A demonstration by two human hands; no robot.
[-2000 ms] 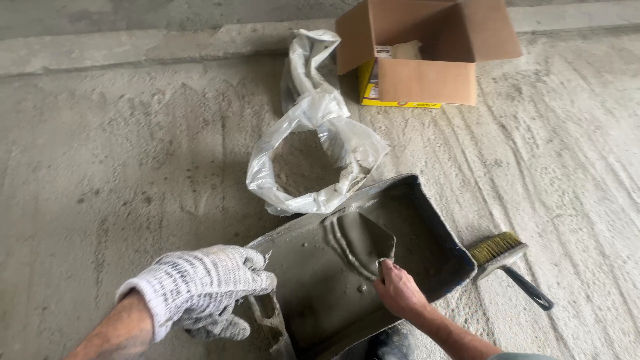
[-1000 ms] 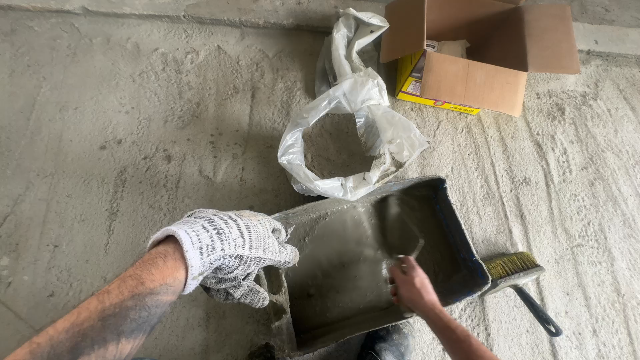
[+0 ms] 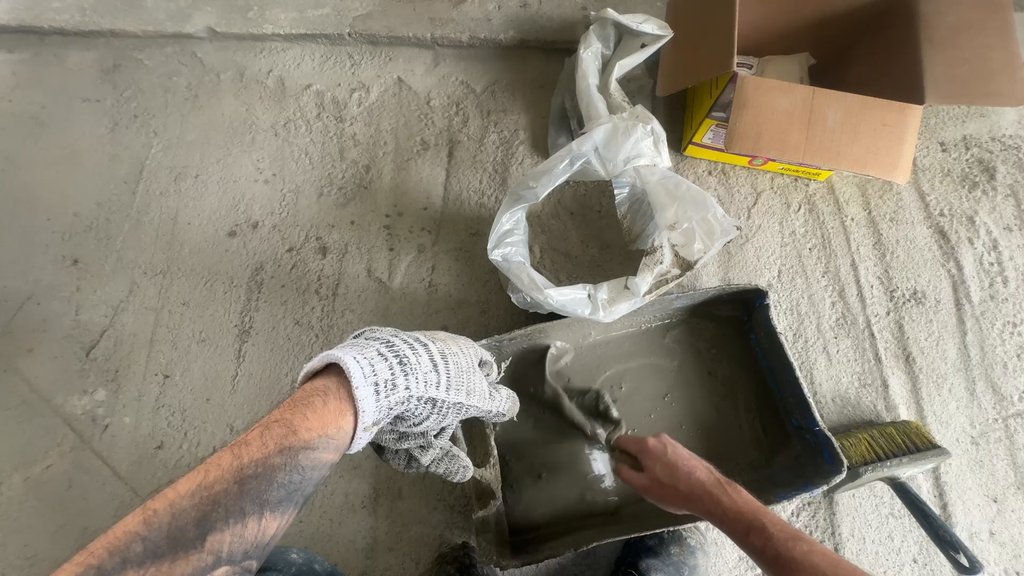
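A rectangular mixing tub holds wet grey mortar. My bare right hand is closed on the handle of a trowel, whose mortar-coated blade lies in the mix towards the tub's left side. My left hand, in a white and grey knitted glove, is at the tub's left rim, fingers bent over it; the thumb side is near the upper left corner. The fingertips' contact with the rim is partly hidden.
Behind the tub, an open clear plastic bag holds grey powder. An open cardboard box with yellow printing stands at the upper right. A brush with yellowish bristles rests against the tub's right side. Rough concrete floor surrounds them.
My right hand has swept the trowel from the right part of the tub to the left through the mortar. My left hand stays at the left rim.
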